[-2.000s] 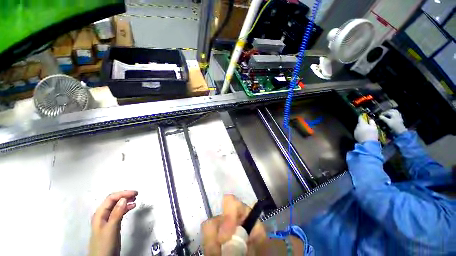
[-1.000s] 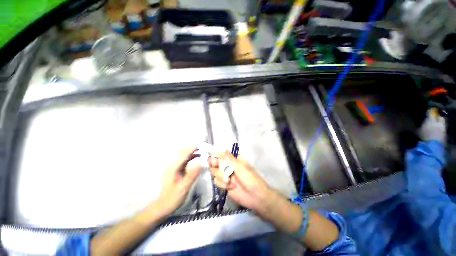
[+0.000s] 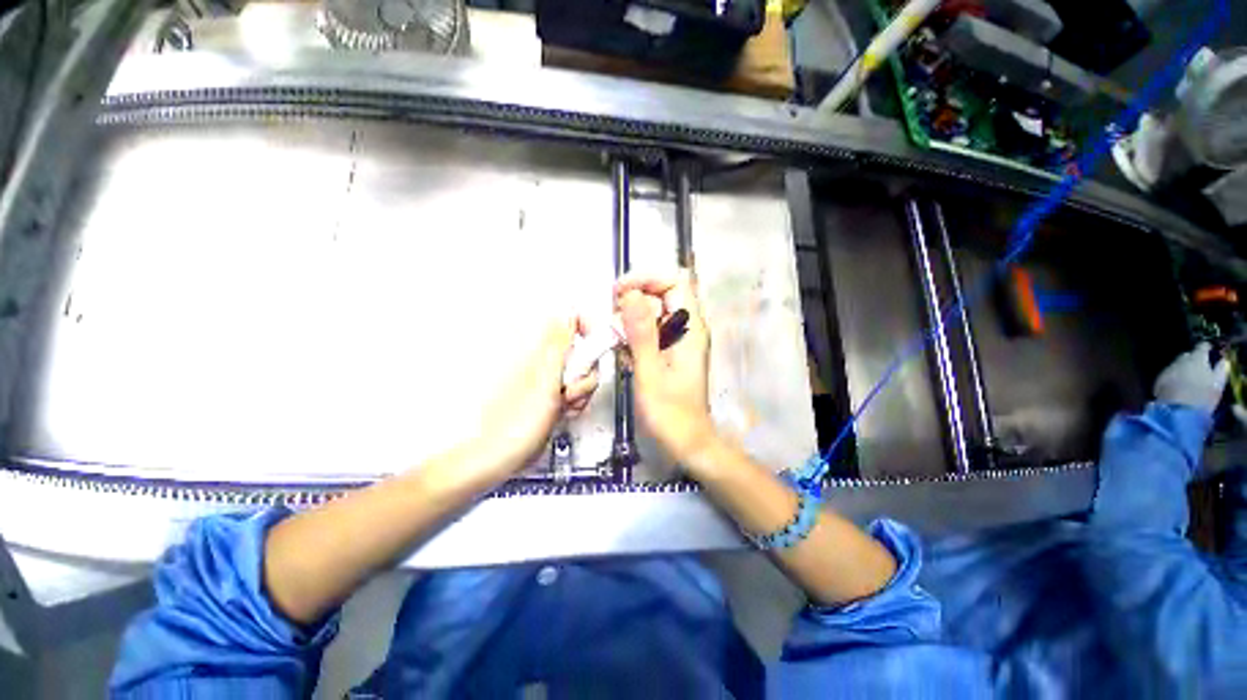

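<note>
My left hand (image 3: pixel 536 394) is in front of me over the line, its fingers closed on a small white piece (image 3: pixel 591 350), perhaps a finger cot. My right hand (image 3: pixel 666 369) is close beside it, with a slim black pen-shaped tool (image 3: pixel 674 327) held in it. The fingertips of both hands nearly meet at the white piece; whether the right fingers also touch it is unclear. A blue wrist strap (image 3: pixel 793 514) is on my right wrist, joined to a blue cord (image 3: pixel 1019 235).
Paired metal rods (image 3: pixel 622 226) cross the line under my hands, above a shiny plate (image 3: pixel 274 301). Chain rails (image 3: pixel 944 506) run near and far. An orange-and-blue item (image 3: pixel 1024 301) lies right. A green power board (image 3: pixel 944 116) sits beyond the far rail. A co-worker's gloved hand (image 3: pixel 1192 378) is far right.
My hands came together from apart and have moved a little up and right in the picture. The view has shifted down and left, showing both forearms and the near rail.
</note>
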